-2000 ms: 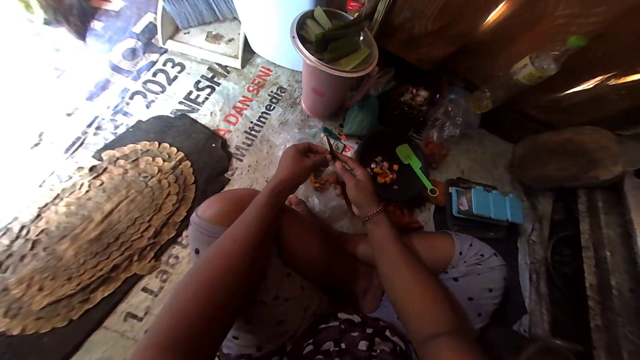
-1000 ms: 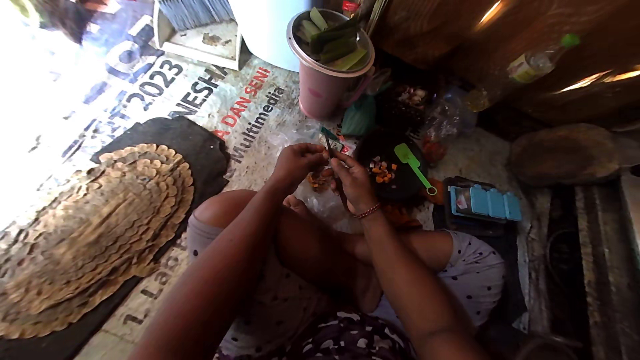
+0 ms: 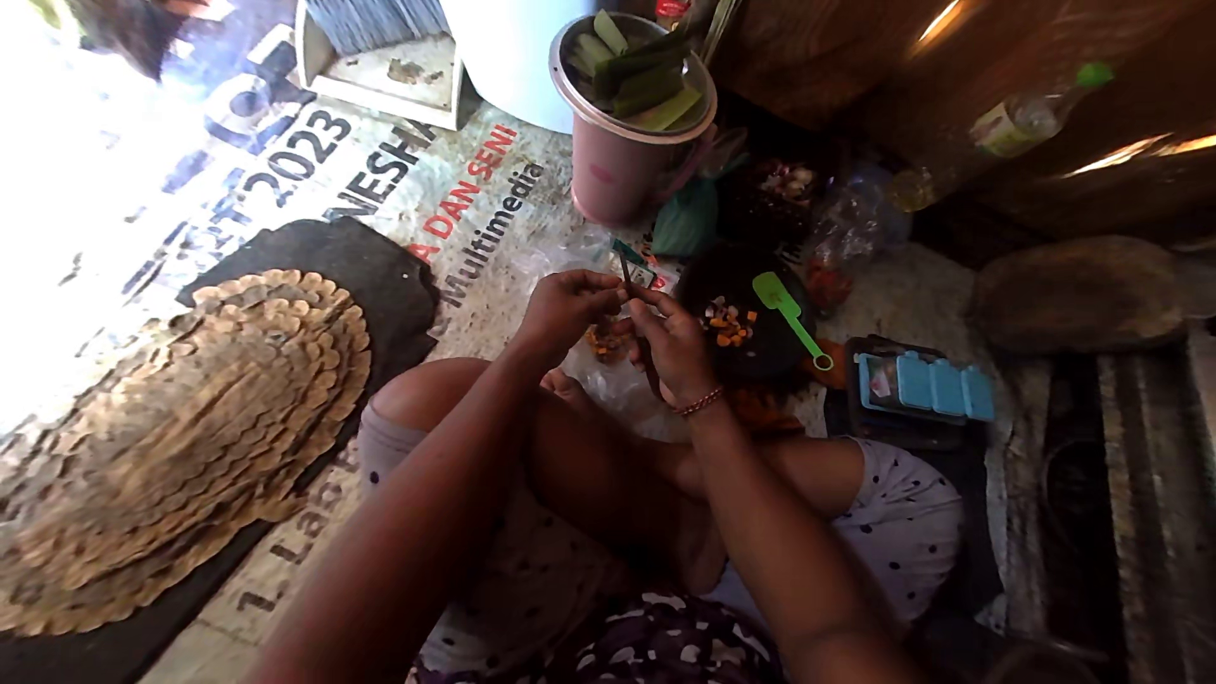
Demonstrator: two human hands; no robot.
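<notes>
My left hand [image 3: 572,309] pinches something small, too small to tell, against the blade of a knife [image 3: 625,266]. The knife's dark handle runs down through my right hand [image 3: 670,342], which is closed around it. Just below the fingers, small orange pieces [image 3: 606,342] lie in or on a clear plastic bag [image 3: 617,389]. To the right, a dark bowl or pan [image 3: 750,347] holds diced orange and pale pieces [image 3: 728,325], with a green spatula [image 3: 793,318] across its edge.
A pink pail [image 3: 617,176] of cut green pieces stands beyond my hands. A blue-lidded container [image 3: 921,383] lies at right, a plastic bottle [image 3: 1031,123] behind it. A scalloped woven mat [image 3: 190,427] covers the left. A white dustpan [image 3: 399,81] and a teal bag [image 3: 689,218] are farther back.
</notes>
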